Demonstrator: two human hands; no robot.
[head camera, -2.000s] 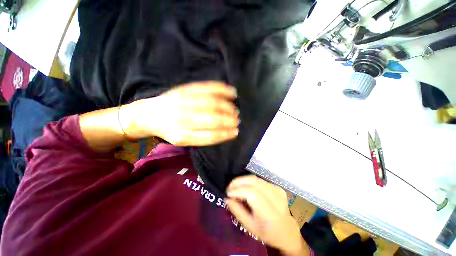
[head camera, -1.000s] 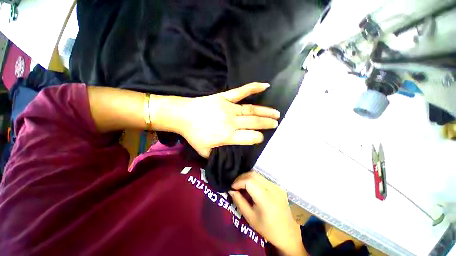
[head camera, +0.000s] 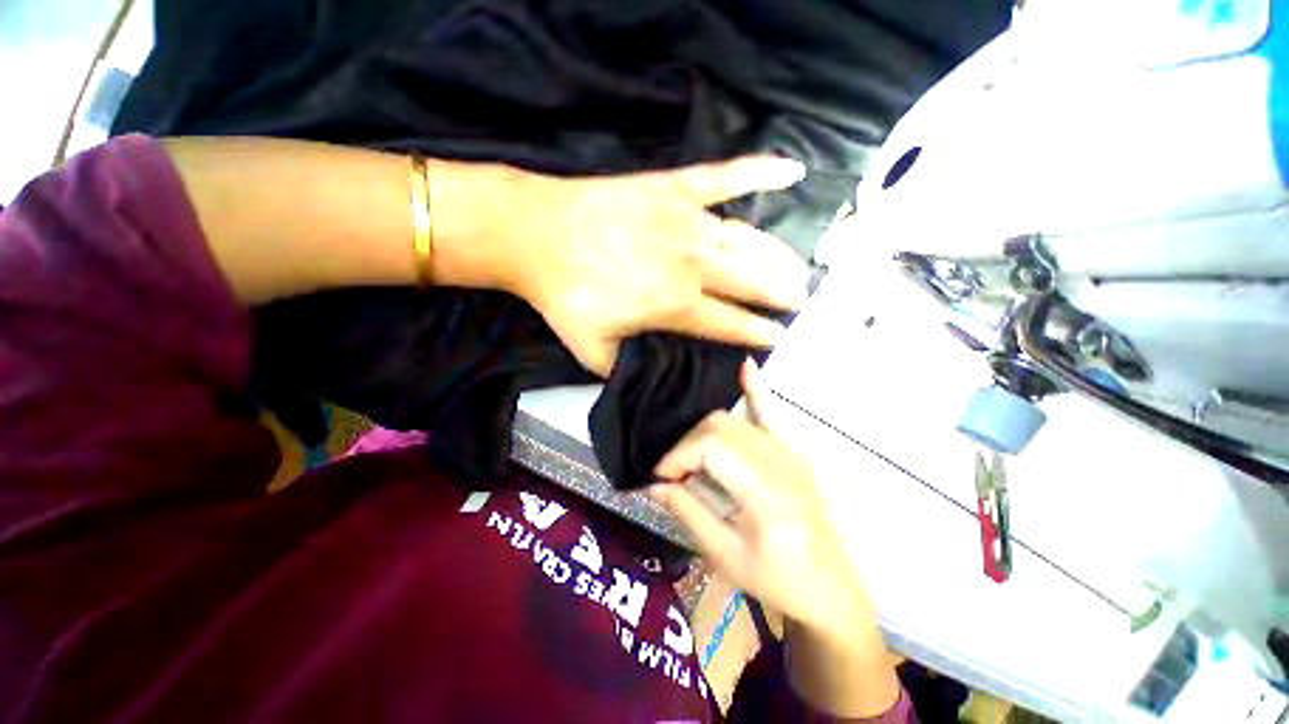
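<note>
The black garment (head camera: 467, 85) spreads over the table from the top left to the machine. My left hand (head camera: 650, 262) lies on the cloth near the machine, palm down, fingers apart and pointing right. My right hand (head camera: 756, 516) is below it at the table's near edge. Its thumb and fingers pinch a bunched fold of the black cloth. The fold stands up between the two hands. The needle area is hard to make out beyond my left fingertips.
The white sewing machine (head camera: 1131, 170) fills the upper right, with a grey-blue knob (head camera: 1001, 419) on it. Red-handled thread snips (head camera: 994, 521) lie right of my right hand. A ruled strip (head camera: 587, 481) runs along the table's near edge.
Both hands have moved right and slightly up with the bunched cloth, nearer the machine. The bunched fold has come up over the table edge. The view has shifted, showing more of the machine head.
</note>
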